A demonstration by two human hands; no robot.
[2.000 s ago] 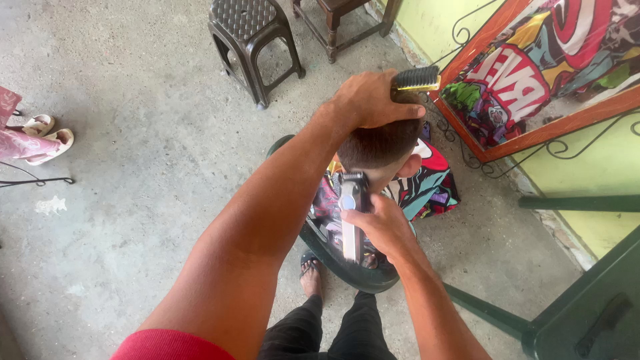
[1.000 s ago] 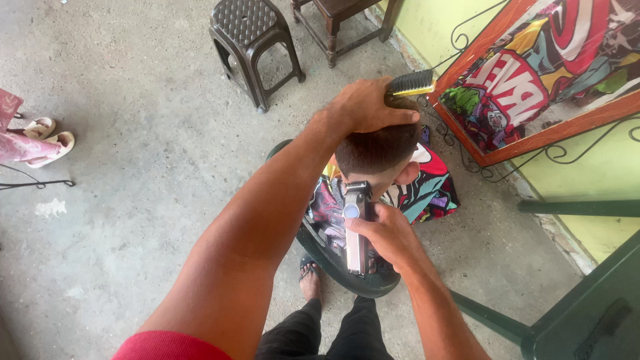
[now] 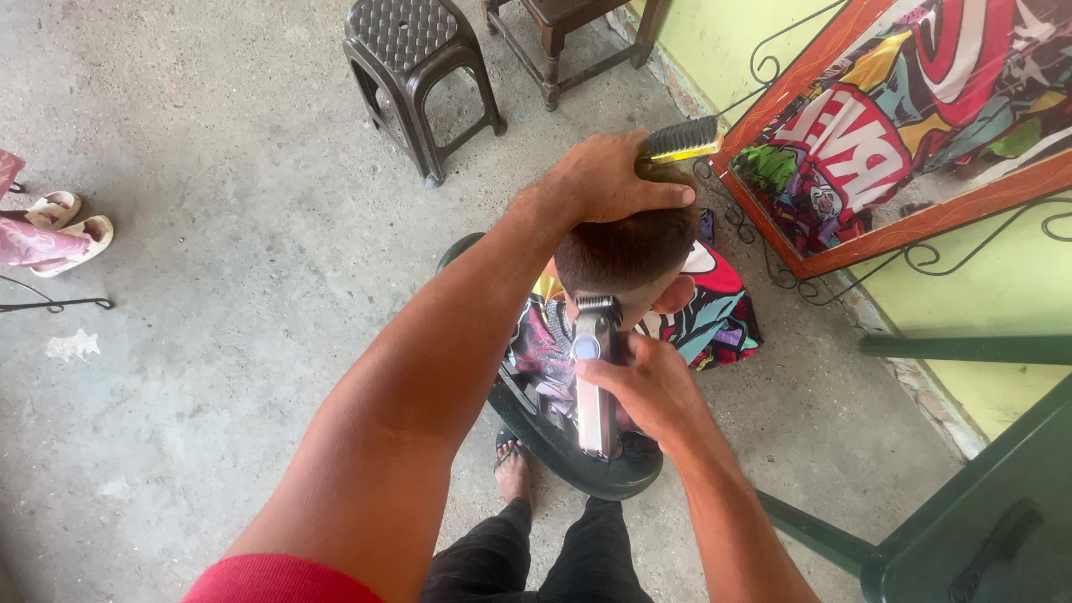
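Observation:
A seated person's head (image 3: 624, 255) with short dark hair is seen from behind and above. My left hand (image 3: 615, 182) rests on top of that head and also holds a brush with black bristles and a yellow edge (image 3: 682, 141), which sticks out to the right. In my right hand (image 3: 649, 381) is a hair clipper (image 3: 596, 377), held upright with its toothed end against the back of the head, near the neck. A colourful printed cape (image 3: 720, 314) covers the person's shoulders.
The person sits in a dark green plastic chair (image 3: 578, 473). A dark plastic stool (image 3: 410, 42) and a wooden stool (image 3: 569, 12) stand beyond. An orange-framed mirror (image 3: 775, 243) leans at right, near green plastic furniture (image 3: 988, 502). Another person's sandalled feet (image 3: 84, 243) are at left.
The clipper has shifted slightly around the back of the head, and its body stands more upright than two seconds ago. My left hand stays on the head with the brush.

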